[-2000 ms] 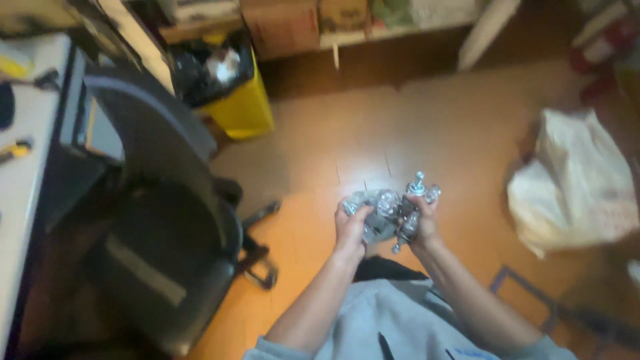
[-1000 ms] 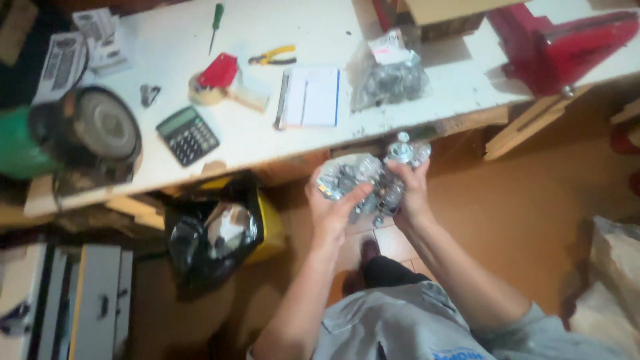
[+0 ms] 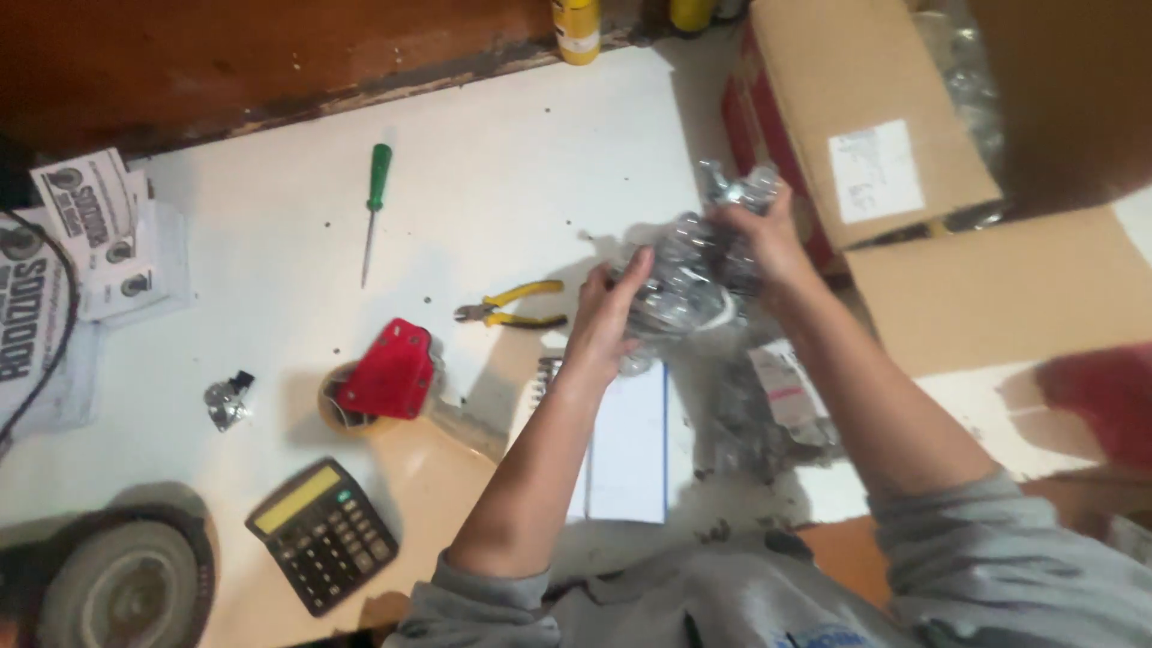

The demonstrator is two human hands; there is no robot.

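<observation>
Between my two hands, above the white worktable, is a bunch of small metal castors in clear plastic [image 3: 679,283]. My left hand [image 3: 607,315] grips its left side, thumb on top. My right hand [image 3: 765,229] is closed around the upper right part, where shiny metal stems stick out. Below the bunch lie a spiral notebook [image 3: 630,450] and a clear bag of dark parts with a paper label [image 3: 738,414]. Yellow-handled cutting pliers [image 3: 513,306] rest just left of my left hand.
An open cardboard box [image 3: 873,108] stands at the right. Leftward lie a green screwdriver [image 3: 378,180], a red tape dispenser [image 3: 391,369], a calculator [image 3: 322,535] and printed cards [image 3: 90,216]. A large wheel [image 3: 135,585] is at the lower left.
The view has swung from the floor and a chair to the worktable. My hands, holding the bunch throughout, have moved from over the floor to above the table.
</observation>
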